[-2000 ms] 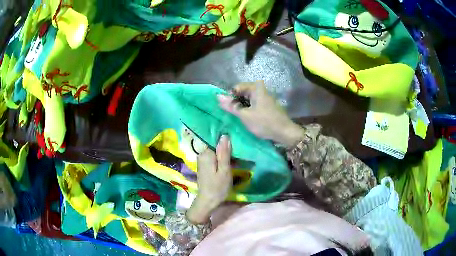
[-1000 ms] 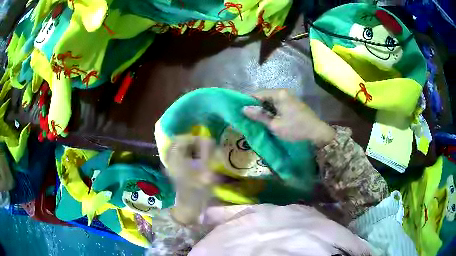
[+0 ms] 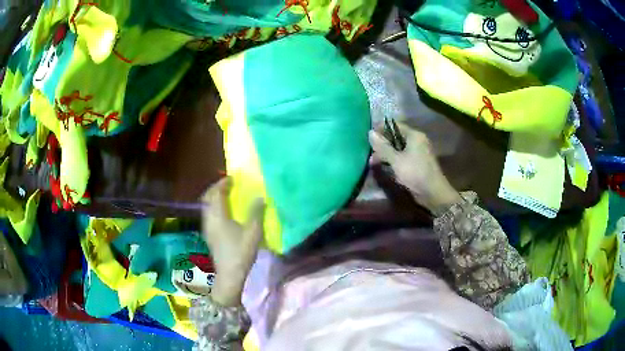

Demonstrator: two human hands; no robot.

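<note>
A plush hat [image 3: 305,130] is held up in front of me with its plain green back showing and its yellow edge toward the left. My left hand [image 3: 233,236] grips the yellow edge at the lower left, thumb and fingers on the fleece. My right hand [image 3: 411,161] is at the hat's right rim, with fingertips at or very near the green fleece. It holds small black thread snips [image 3: 394,134], blades pointing up. The hat's face is hidden.
A pile of hats [image 3: 130,89] with red bows lies at the far left. A hat with a dark cord [image 3: 507,103] lies upper right, above a pale card [image 3: 528,179]. A red stick [image 3: 158,129] lies left. More hats [image 3: 144,284] sit in a blue-rimmed crate, lower left.
The hat has been turned from its face side to its plain green back and raised. My left hand has shifted onto the yellow edge. My right hand still holds the snips.
</note>
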